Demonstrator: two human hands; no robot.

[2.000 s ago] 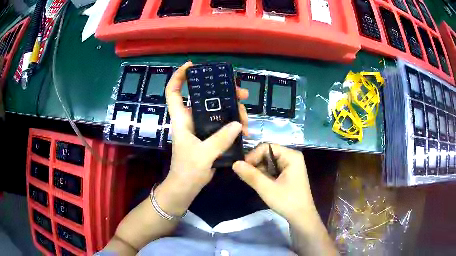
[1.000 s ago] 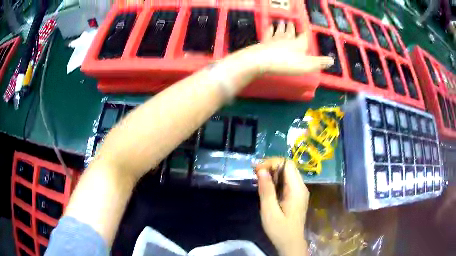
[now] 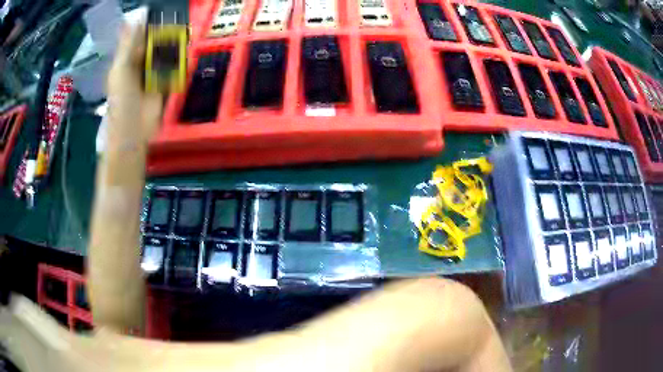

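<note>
My left hand (image 3: 134,80) is raised at the upper left, blurred, holding a dark phone (image 3: 166,59) with a yellow frame around its screen opening. My right forearm crosses the bottom of the view. What looks like my right hand (image 3: 36,330) is at the lower left edge, blurred and partly cut off; whether it holds anything cannot be told. A clear lens sheet (image 3: 327,263) with black-framed lenses lies on the green bench; some places at its lower right hold no lens. The red foam tray (image 3: 305,138) behind it holds black phones in front and cream phone bodies behind.
Loose yellow backing rings (image 3: 454,207) lie right of the sheet. A thick stack of lens sheets (image 3: 517,240) stands farther right. More red trays (image 3: 509,125) stand at the back right, and another (image 3: 54,290) at the lower left. A black-and-yellow tool (image 3: 41,160) is at the left.
My left hand has moved from the foam tray to the upper left and now holds a yellow-framed phone. My right arm has swung left across the bottom. The view has shifted.
</note>
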